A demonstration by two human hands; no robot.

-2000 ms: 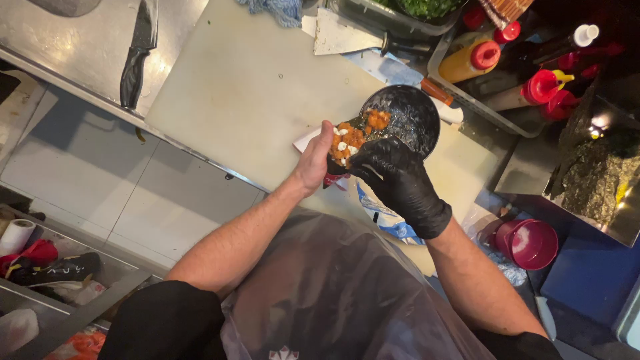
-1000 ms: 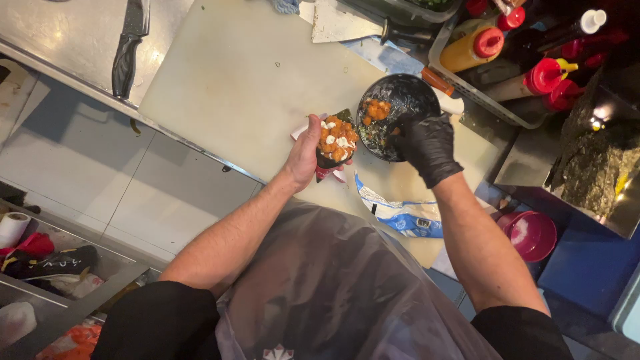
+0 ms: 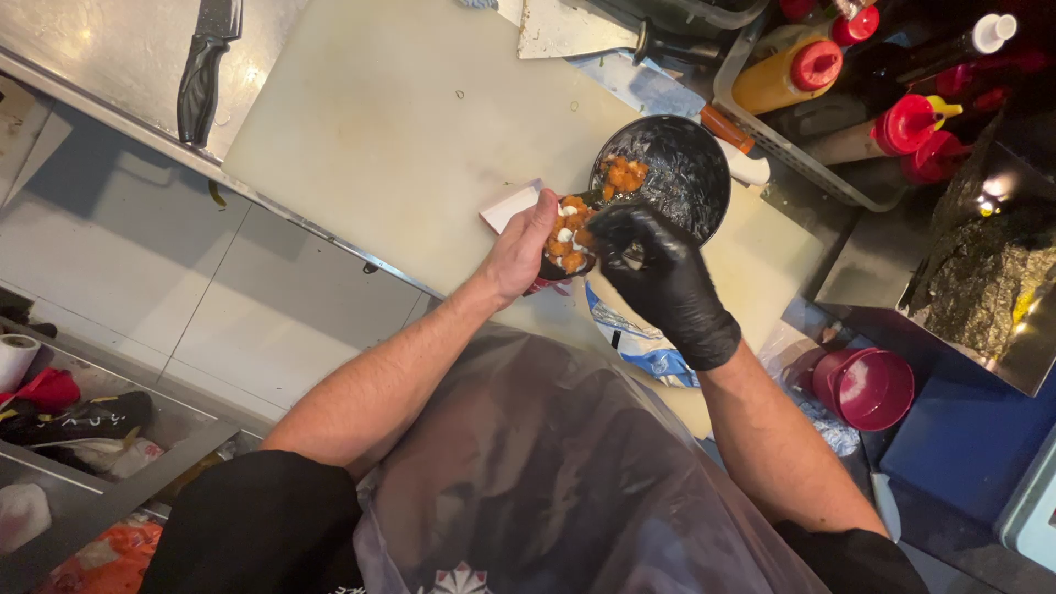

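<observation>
My bare left hand [image 3: 520, 247] holds a nori-wrapped portion [image 3: 569, 237] topped with orange, sauce-coated pieces and dabs of white sauce. Black-gloved, my right hand [image 3: 656, 276] is at the right edge of that topping, with fingertips bent together; whether a piece is between them cannot be told. Just beyond it a black bowl [image 3: 685, 177] lies on the white cutting board [image 3: 371, 124], with a clump of orange pieces [image 3: 624, 176] at its left side. A white carton or card [image 3: 511, 206] shows behind my left hand. A blue and white packet [image 3: 656, 351] lies partly under my right hand.
A black-handled knife [image 3: 198, 91] lies on the steel counter at upper left. A wide scraper [image 3: 569, 31] and an orange-handled blade [image 3: 726, 128] lie beyond the bowl. Squeeze bottles [image 3: 792, 76] fill a grey basket at right, near nori sheets [image 3: 973, 280] and a magenta bucket [image 3: 865, 388].
My right hand was over the topping, moved right to the bowl, and is now back at the topping. Fewer orange pieces showed on the portion's far end earlier cannot be told; my left hand keeps its hold.
</observation>
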